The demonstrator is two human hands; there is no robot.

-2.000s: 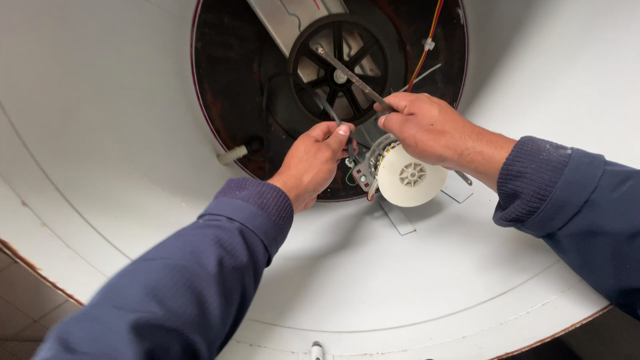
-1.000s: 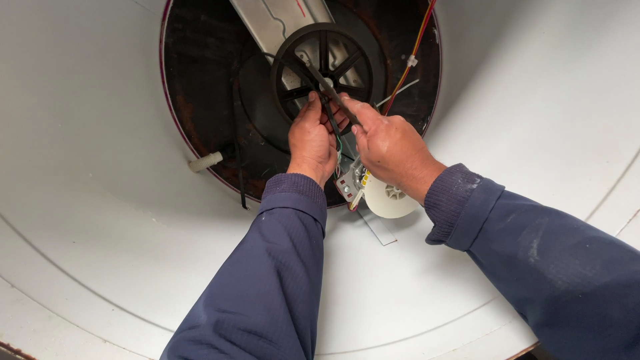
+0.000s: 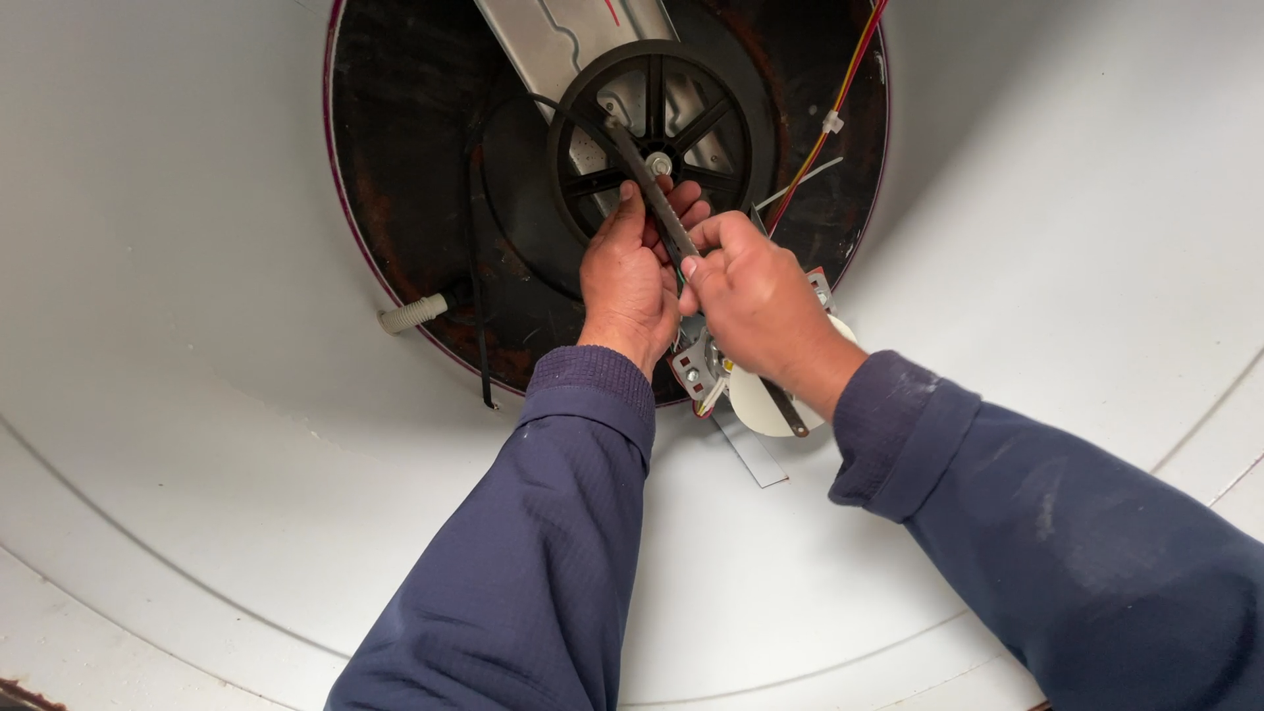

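Note:
In the head view, my right hand (image 3: 775,306) grips a narrow dark metal blade with a hole in its end, like a hacksaw blade (image 3: 647,183). It slants from the black spoked pulley (image 3: 711,123) down past my wrist. My left hand (image 3: 632,267) is beside it, palm up, with fingers curled around a black cable (image 3: 583,117) that loops down in front of the pulley; the gripped part is mostly hidden. Under my right hand is a small motor (image 3: 696,370) with a white plastic disc (image 3: 765,410) and wires, partly covered.
A curved white metal shell (image 3: 197,296) surrounds the round dark opening, whose floor shows rust. A metal bracket (image 3: 553,49) runs behind the pulley. Red and yellow wires (image 3: 839,94) hang at the right. A ribbed white plastic tube (image 3: 415,313) sticks out at the left rim.
Two seconds ago my hands were farther apart, the right one above the white disc. My right hand is now lower over the motor, and my left hand has turned palm up below the pulley hub.

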